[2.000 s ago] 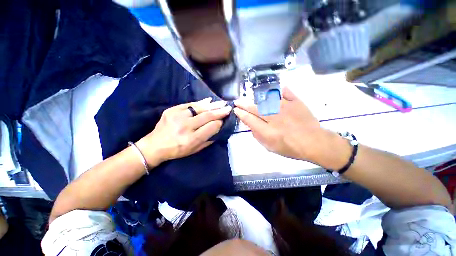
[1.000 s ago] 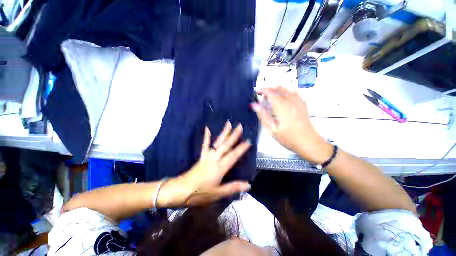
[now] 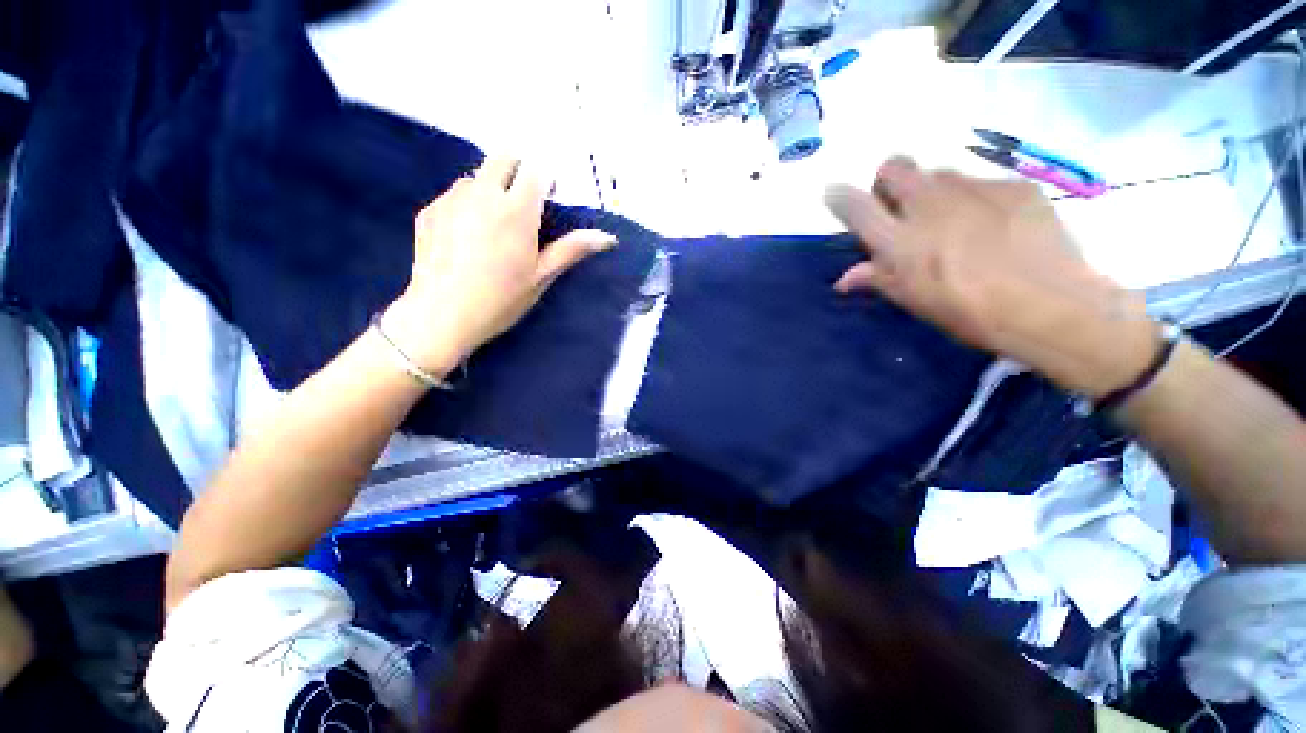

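A dark navy garment panel (image 3: 802,358) lies across the table's front part and hangs over its front edge. A pale gap or strip (image 3: 633,358) separates it from the navy cloth at left (image 3: 530,365), joined or touching near the top. My left hand (image 3: 480,258) rests on the left cloth by its upper edge, thumb spread from the fingers. My right hand (image 3: 960,258), slightly blurred, is over the right panel's upper edge, thumb and fingers apart. The presser foot area (image 3: 709,98) of the sewing machine is beyond the cloth, with a grey-blue block (image 3: 791,115) beside it.
Pink and blue thread snips (image 3: 1043,165) lie at the right on the white table (image 3: 473,65). A dark navy heap (image 3: 86,158) and pale cloth (image 3: 194,372) are at left. White and navy scraps (image 3: 1053,537) lie below the table edge at right. A cable hangs at far right.
The navy cloth has moved away from the machine and now spreads sideways, showing the pale gap. My left hand has moved up to the cloth's far edge; my right hand has moved right.
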